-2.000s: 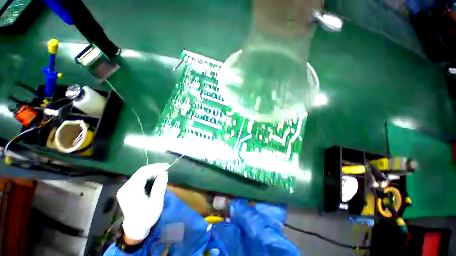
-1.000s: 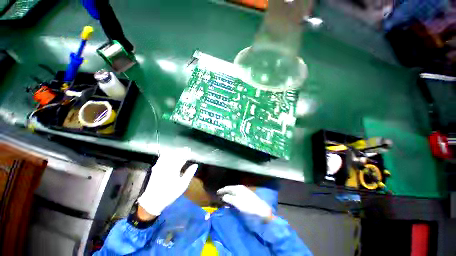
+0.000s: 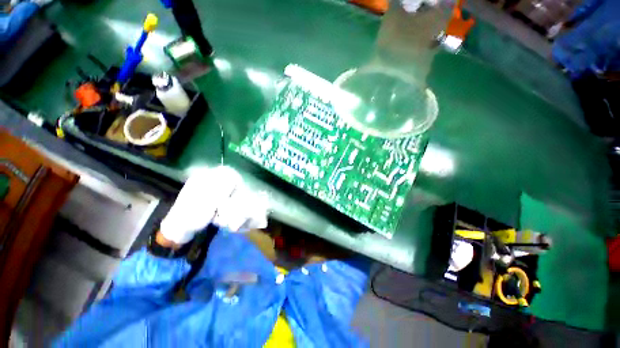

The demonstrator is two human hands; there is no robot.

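Note:
The green circuit board lies on the bench, tilted to the view, on a dark raised block. My left hand, in a white glove with a dark band at the wrist, is at the bench's front edge, left of the board. A thin wire runs down to it from the solder spool. A second white glove part, probably my right hand, overlaps its right side. The gloves are blurred and overexposed, so the fingers and any grip are hidden. A dark, thin shape hangs below them.
The clear fume hood hangs over the board's far right corner. The left tool box holds a bottle, a round cup and a blue-yellow tool. The right tool box holds yellow tape and tools. A person's blue sleeve is at upper right.
My left hand has moved up and left relative to my body, nearer the bench edge. The separate right glove at my lap has left that place; gloves now overlap. The view has turned.

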